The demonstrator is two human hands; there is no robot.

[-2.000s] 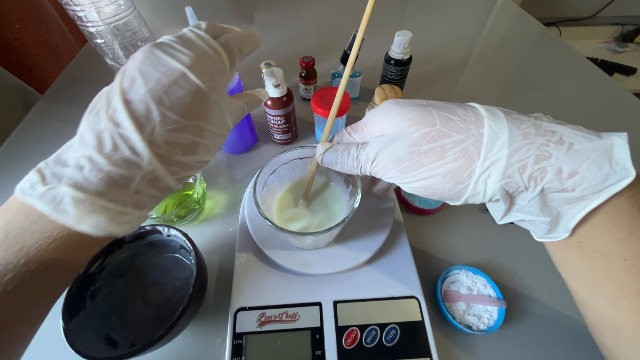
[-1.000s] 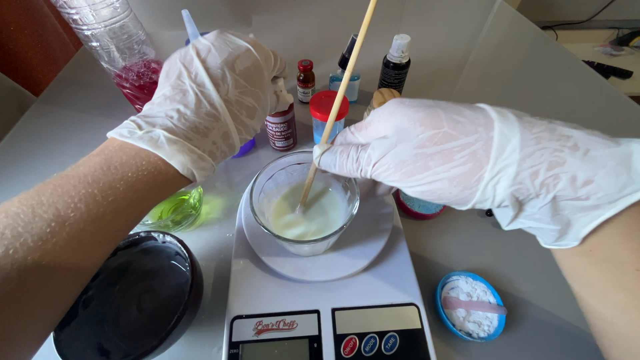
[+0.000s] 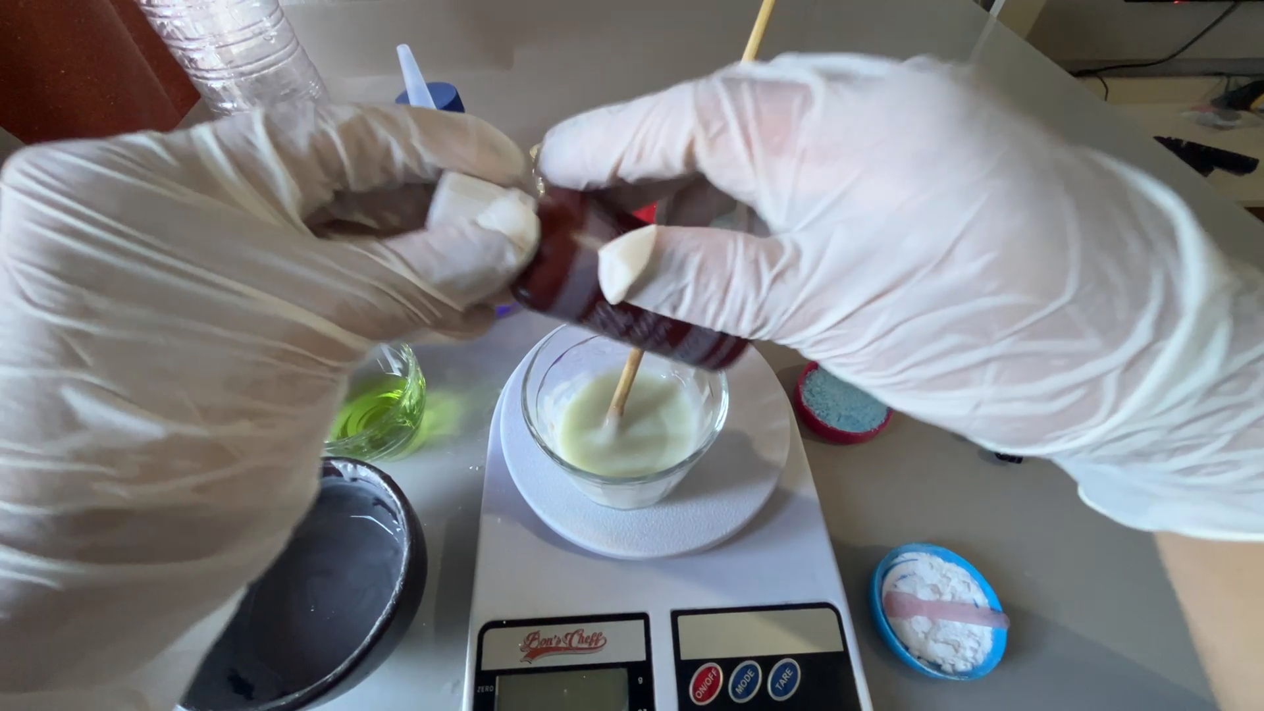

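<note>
Both hands wear pale gloves. My left hand [image 3: 395, 217] grips the white cap [image 3: 464, 205] of a dark red bottle [image 3: 632, 316], which lies tilted in the air. My right hand [image 3: 790, 188] holds the bottle's body between thumb and fingers. Below them a glass bowl [image 3: 632, 489] of pale, milky liquid sits on the round plate of a white kitchen scale [image 3: 652, 583]. A wooden stick [image 3: 626, 385] leans in the liquid, its middle hidden behind the bottle and my right hand.
A black bowl of dark liquid [image 3: 410, 563] and a glass of green liquid [image 3: 415, 395] stand left. To the right are a small red dish of bluish grains [image 3: 847, 434] and a blue dish of white powder [image 3: 938, 670]. A clear plastic bottle [image 3: 237, 49] stands at back left.
The dark red bottle, standing behind the bowl two seconds ago, is now raised between both hands. My right hand has let go of the wooden stick and moved to the bottle.
</note>
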